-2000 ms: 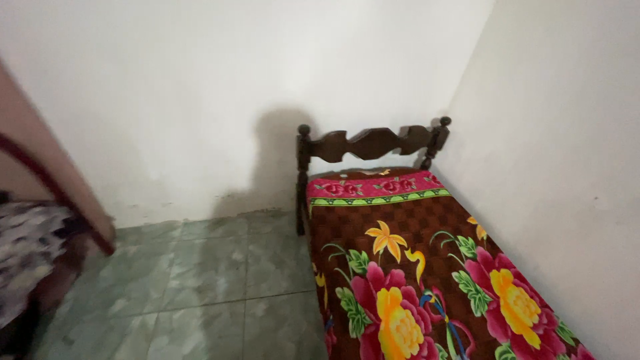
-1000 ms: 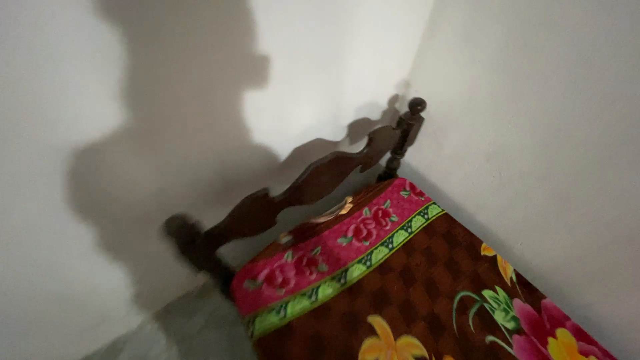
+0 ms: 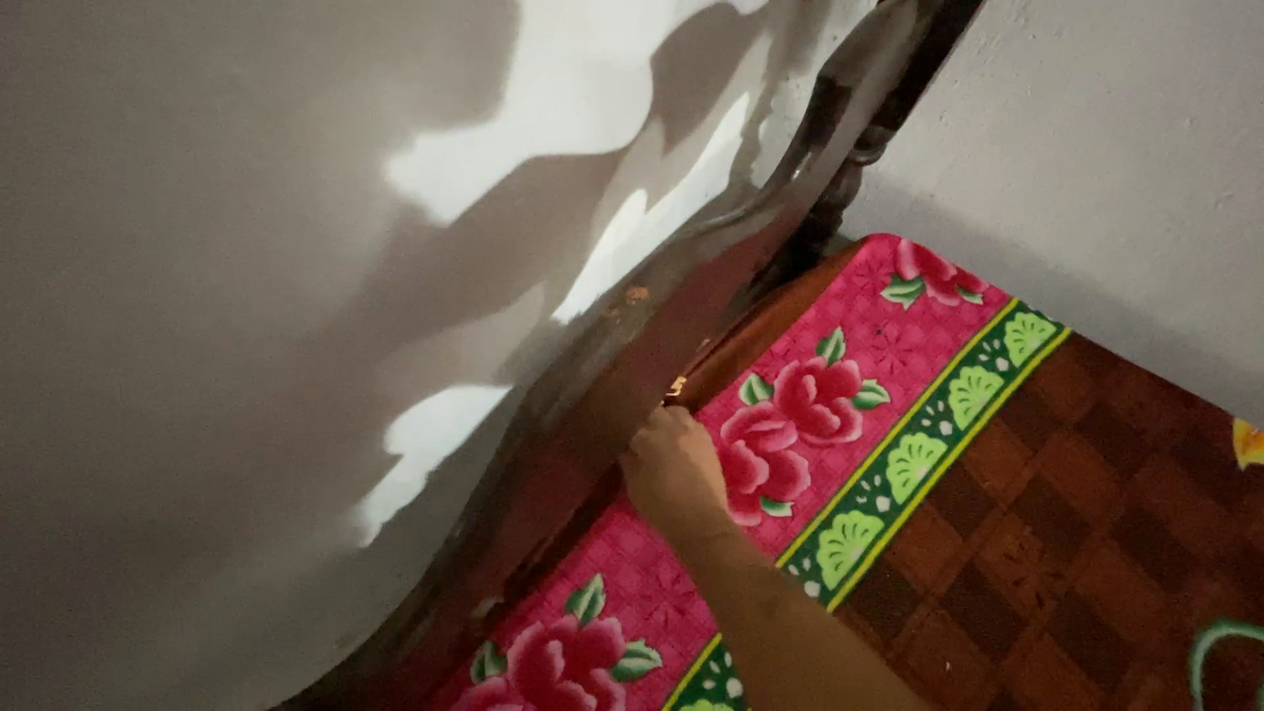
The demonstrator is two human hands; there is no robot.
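My right hand (image 3: 676,464) reaches in from the bottom, its fingers curled down at the edge of a floral bed sheet (image 3: 1037,513) beside the dark wooden headboard (image 3: 592,395). A small golden-coloured item (image 3: 676,385) shows just beyond the fingertips, in the gap between the bedding and the headboard; I cannot tell what it is or whether the fingers grip it. The sheet has a pink rose border, a green band and a brown checked field. My left hand is outside the view.
A pale wall (image 3: 247,247) with strong shadows stands behind the headboard. Another wall (image 3: 1116,148) runs along the right side of the bed. A turned headboard post (image 3: 859,158) stands near the corner.
The view has moved in close to the head of the bed. My right hand, not seen in the earlier frames, is now at the sheet's edge by the headboard.
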